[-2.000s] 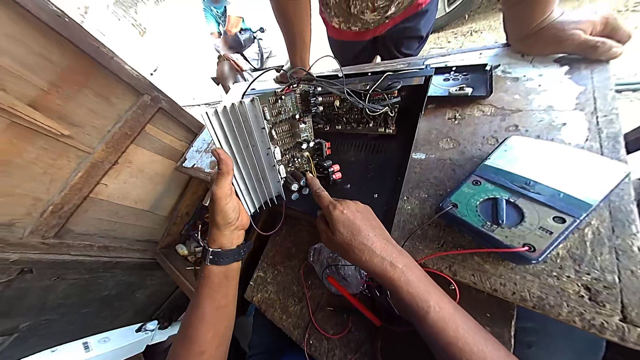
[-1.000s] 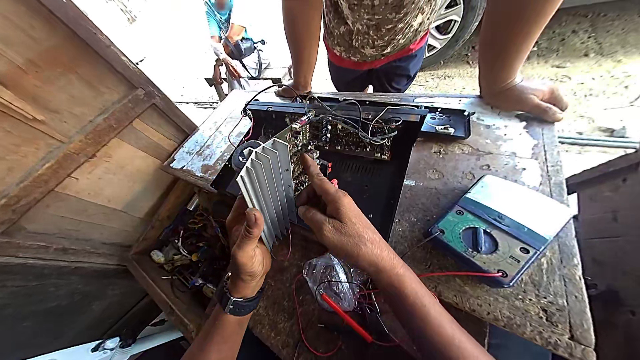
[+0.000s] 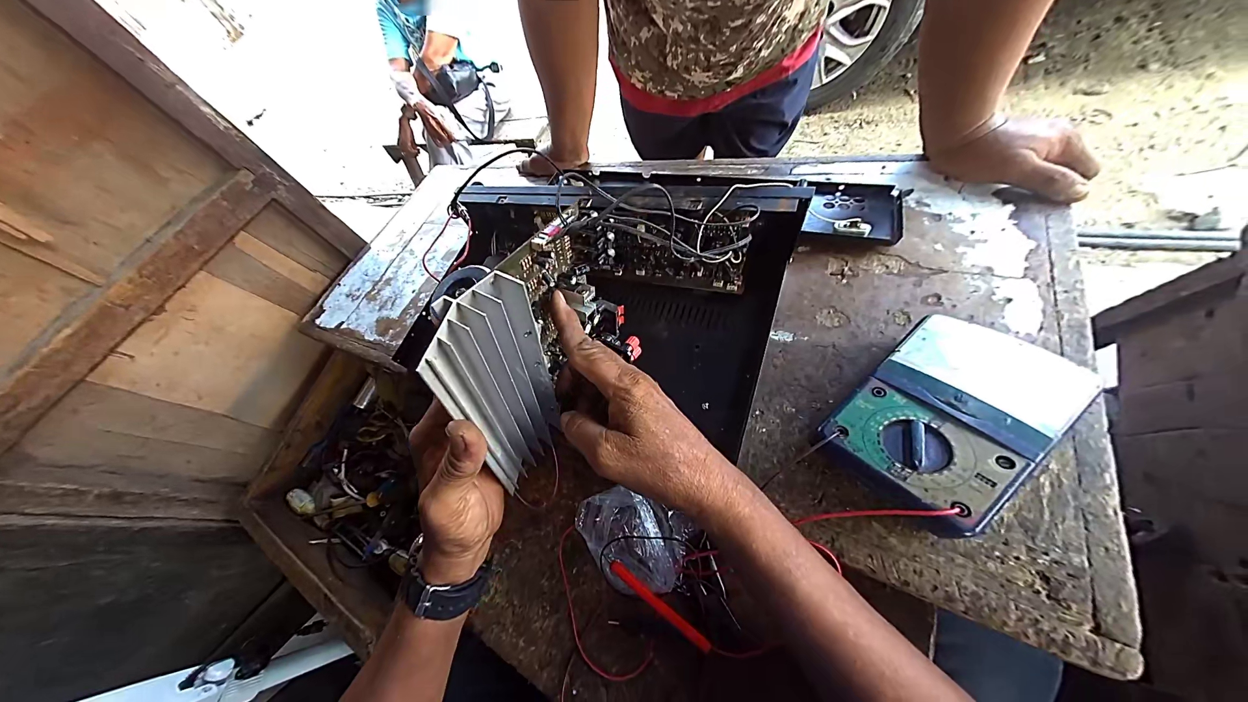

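Observation:
My left hand (image 3: pixel 458 487) grips the lower end of a finned aluminium heat sink (image 3: pixel 492 366), which stands tilted with a circuit board (image 3: pixel 541 258) along its right side. The index finger of my right hand (image 3: pixel 624 409) points at the parts on that board; whether the fingertip touches them I cannot tell. Behind lies an open black metal chassis (image 3: pixel 697 361) with a second circuit board (image 3: pixel 673 253) and loose wires over it. An analog multimeter (image 3: pixel 960 429) rests on the right of the wooden table, its red test probe (image 3: pixel 663 606) near a clear plastic bag (image 3: pixel 632 536).
Across the worn wooden table (image 3: pixel 877 292), a person leans with both hands on its far edge. A small black metal panel (image 3: pixel 858 213) lies near that edge. An open drawer (image 3: pixel 322 575) with tangled parts is at the left, beside a wooden panel wall (image 3: pixel 166 322). Another person sits farther back.
The heat sink has been turned from showing its broad finned face to a steeper angle, still in my left hand. My right index finger has moved from the board's lower end to higher up.

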